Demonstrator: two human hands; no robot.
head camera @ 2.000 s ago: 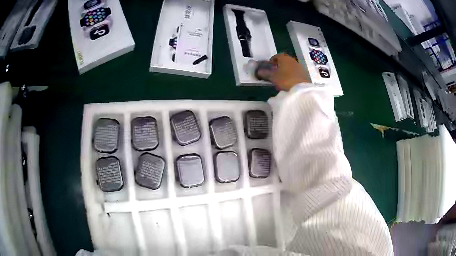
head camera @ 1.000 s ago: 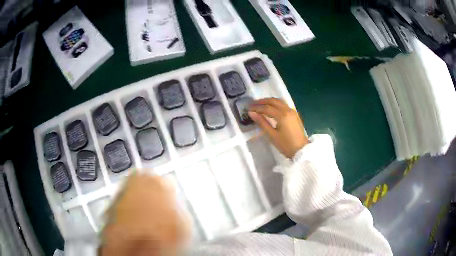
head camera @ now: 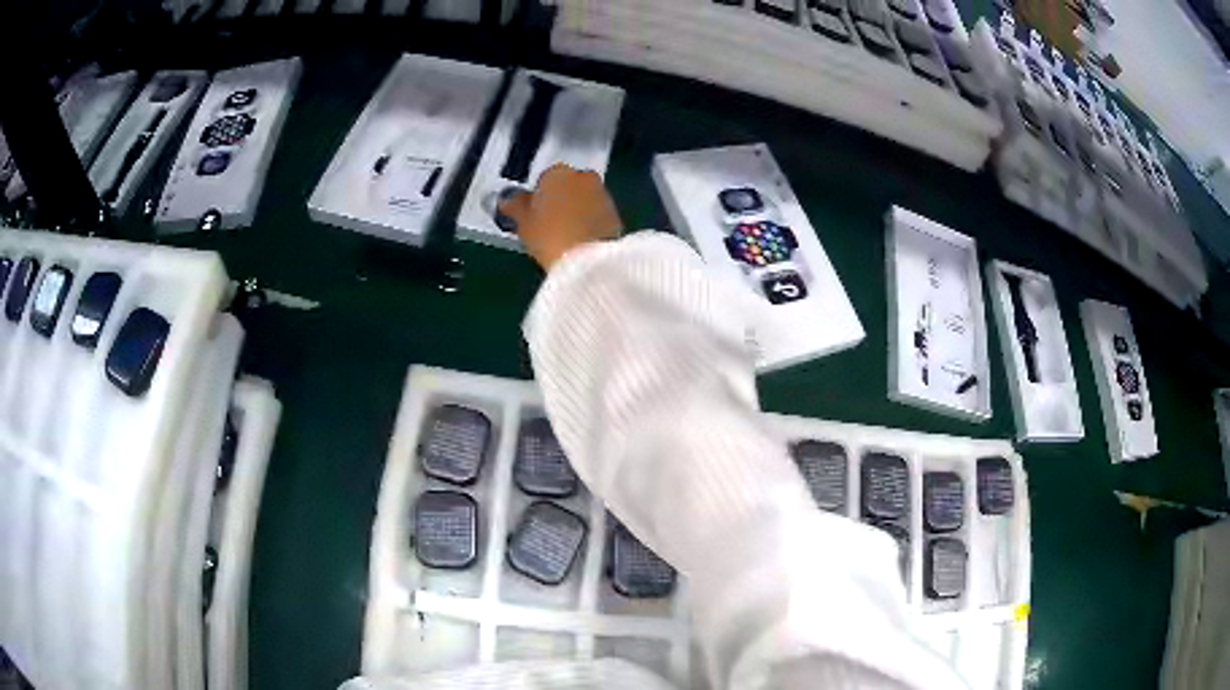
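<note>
My right hand (head camera: 567, 216) is at the lower end of an open white box (head camera: 594, 121) that holds a black strap. Its fingers are closed on a small dark watch body (head camera: 510, 205), partly hidden by them. My right sleeve crosses the white foam tray (head camera: 391, 593) and hides some of its pockets. Dark watch bodies (head camera: 545, 542) lie in the tray's upper two rows, printed grey backs up. The lower pocket of the rightmost column holds none. My left hand is out of the picture; only white sleeve cloth shows at the bottom edge.
A printed box cover (head camera: 758, 243) lies right of my hand, an open box with small parts (head camera: 405, 142) left of it. More boxes lie at both sides. Stacked trays (head camera: 81, 445) with screens up stand at left, and filled trays (head camera: 782, 68) line the far side.
The view has swung left. My right hand has moved from the tray's right end to the open box and now holds a watch body. My left hand has left the picture.
</note>
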